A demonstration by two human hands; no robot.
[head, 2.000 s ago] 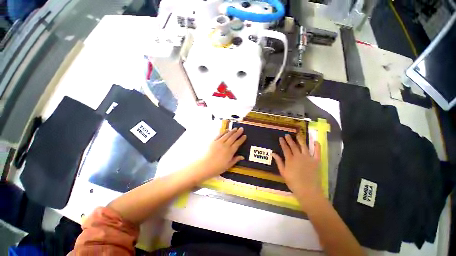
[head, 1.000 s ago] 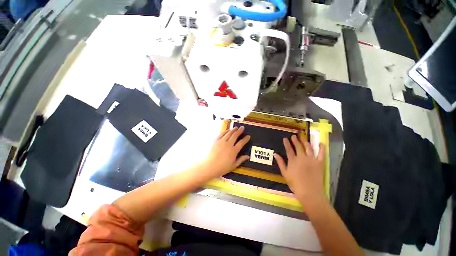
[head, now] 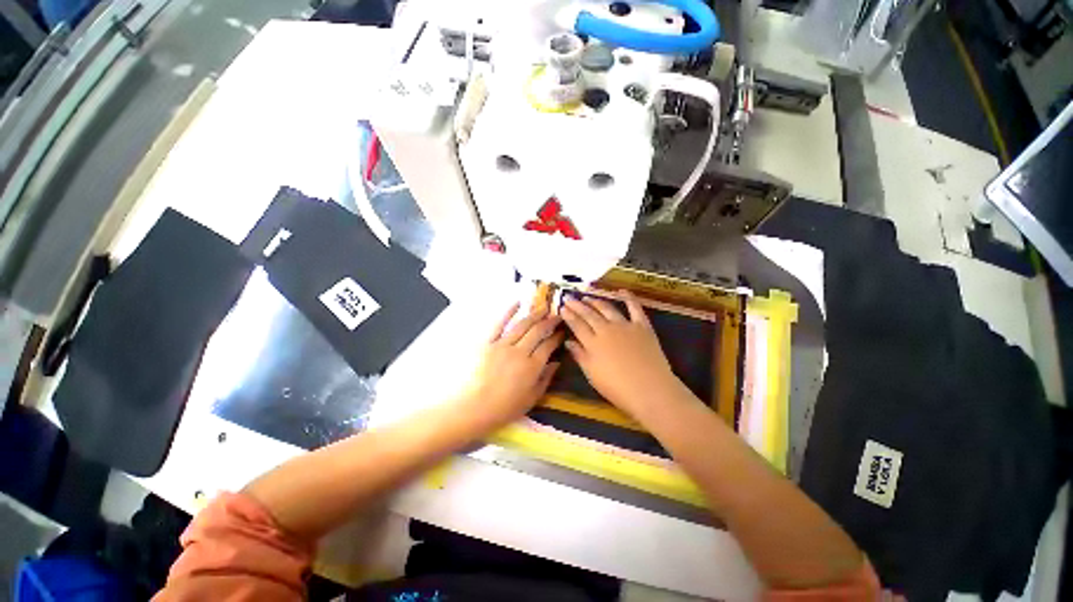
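Note:
A small black panel (head: 680, 350) lies inside the amber clamp frame (head: 727, 365) under the machine head (head: 553, 153). My left hand (head: 518, 362) rests flat on the panel's left end and the frame's left side. My right hand (head: 614, 353) lies close beside it, fingers at the panel's upper left corner. Neither hand visibly grips anything; the fingertips press down. The panel's white label is hidden, apparently under my right hand. A template edged with yellow tape (head: 771, 400) surrounds the frame.
Small black panels (head: 394, 318) with white labels lie left of the machine. A larger black panel (head: 147, 341) lies at far left beside a shiny plate (head: 288, 374). A big stack of large black panels (head: 930, 388) is at right. A tablet (head: 1041, 188) stands at upper right.
My right hand has moved left from the panel's right end to beside my left hand, covering the label. The whole view has shifted slightly. The surrounding panels look the same.

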